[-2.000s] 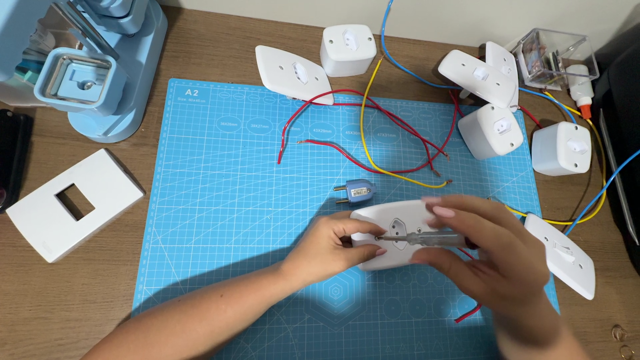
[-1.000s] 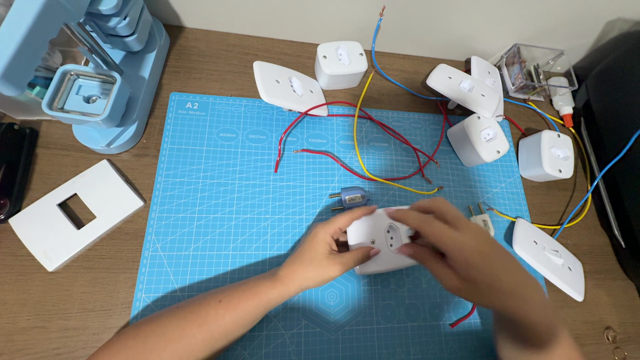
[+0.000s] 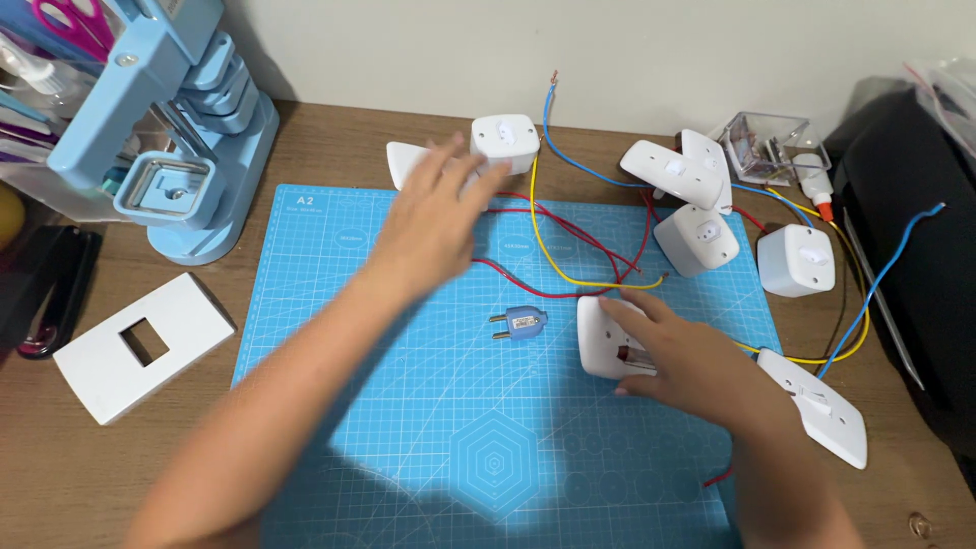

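Observation:
My left hand (image 3: 438,206) is stretched toward the back of the mat, fingers spread over a white switch plate (image 3: 404,162) that it partly covers; whether it touches the plate is unclear. Just right of those fingers sits a white box-shaped socket (image 3: 505,143). My right hand (image 3: 671,354) lies over a white socket plate (image 3: 598,335) on the mat, a dark red-tipped tool (image 3: 635,356) partly visible beneath the fingers; its grip cannot be told. Between the hands, a blue two-pin plug (image 3: 524,322) rests on the cutting mat (image 3: 366,320).
Red wires (image 3: 564,221), a yellow wire (image 3: 545,248) and a blue wire (image 3: 579,168) curl across the back. More white sockets (image 3: 698,238) and plates (image 3: 820,408) stand at right. A white cover frame (image 3: 145,347) and a light blue stand (image 3: 206,152) are at left.
My left hand has left the socket plate and moved up and back to the switch plate. My right hand remains by the socket plate, which now lies farther right of the blue plug.

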